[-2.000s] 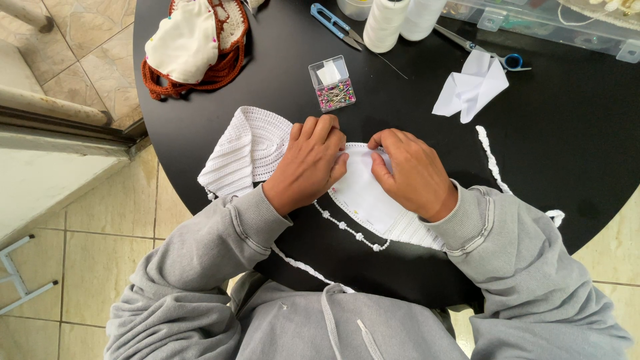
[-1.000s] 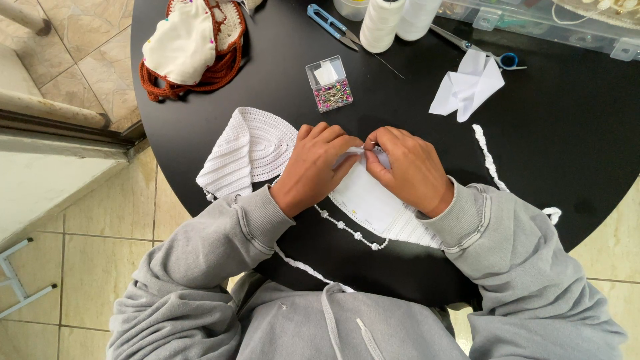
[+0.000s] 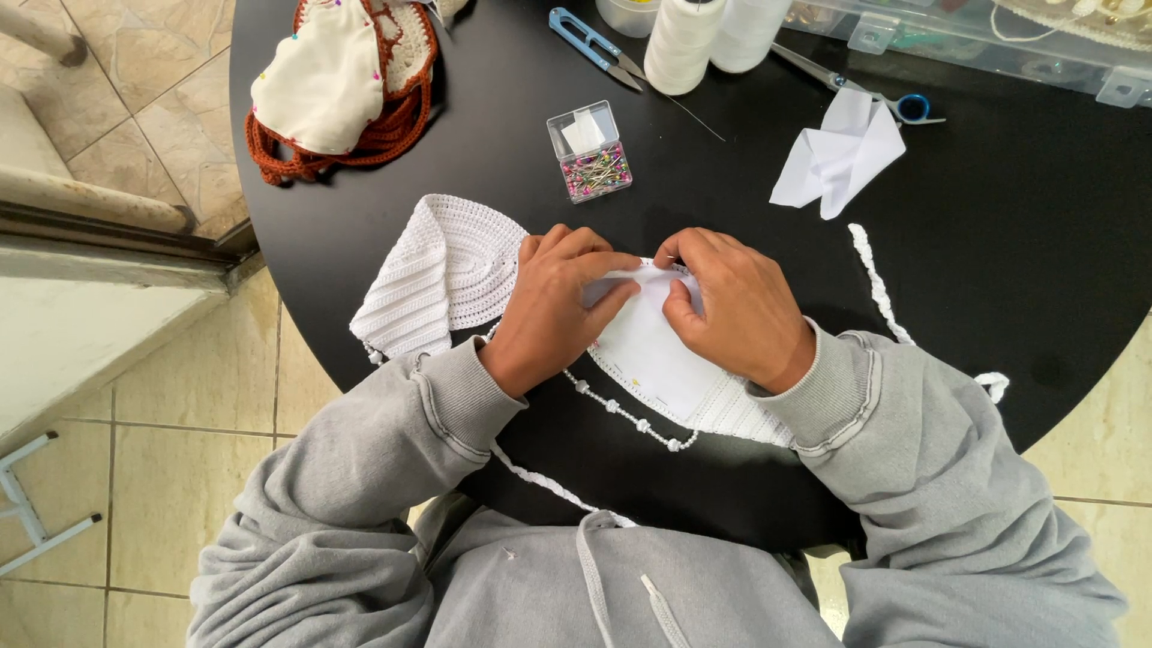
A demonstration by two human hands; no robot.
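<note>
A white crocheted bikini top lies on the black table, its left cup (image 3: 459, 261) flat beside my left hand. White lining fabric (image 3: 657, 351) covers the inside of the right cup, with a few pins in it. My left hand (image 3: 567, 297) pinches the lining's upper edge between thumb and fingers. At the same edge, my right hand (image 3: 733, 301) has its index finger on the rim and its thumb on the lining; whether it holds a pin is too small to tell. A beaded strand (image 3: 614, 406) hangs between the cups, and a braided white cord (image 3: 549, 486) runs toward my body.
Beyond my hands stands an open clear box of pins (image 3: 597, 171). Farther back are blue thread snips (image 3: 594, 45), white thread cones (image 3: 682, 45), scissors (image 3: 832, 79) and a plastic organizer (image 3: 963, 54). A white fabric scrap (image 3: 837, 157) lies right, a brown-edged crochet piece (image 3: 324, 85) back left.
My hands were close together at the lining's edge one second ago; now their fingertips are slightly apart, with my right hand farther right.
</note>
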